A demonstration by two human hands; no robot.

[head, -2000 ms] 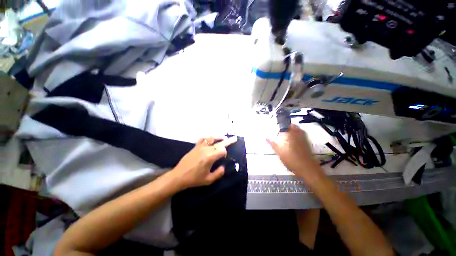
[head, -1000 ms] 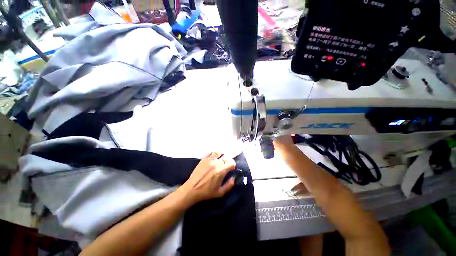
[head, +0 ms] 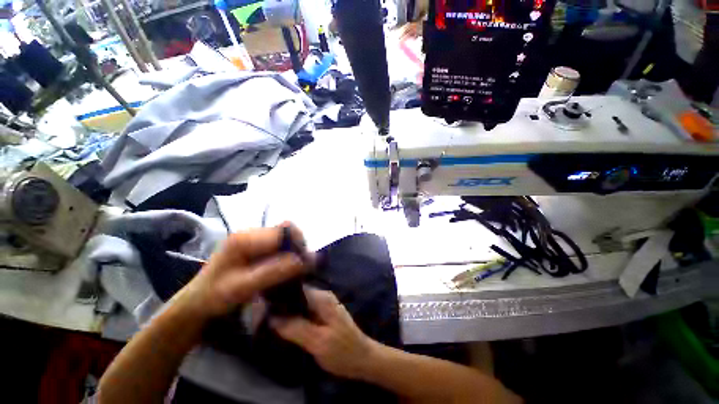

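Note:
My left hand [head: 254,267] pinches a fold of black cloth, raised in front of me and left of the needle. My right hand [head: 327,330] holds the same black cloth just below it. The black panel [head: 359,268] hangs over the table's front edge. Light grey cloth [head: 122,272] joined to it lies at the left, with more heaped behind [head: 213,130]. The white sewing machine [head: 485,170] with blue stripe stands at the right; its presser foot area [head: 411,211] is apart from both hands. The exact grip is blurred.
A tangled pile of black strips [head: 528,237] lies under the machine arm. A thin yellow-green piece [head: 477,274] lies beside it. A phone [head: 481,63] is mounted above the machine. A second beige machine [head: 43,209] stands at left. A scale band [head: 504,305] runs along the front edge.
Both hands have left the needle area. My right hand came from under the machine head to the left, beside my left hand. The black cloth is now lifted and bunched between them.

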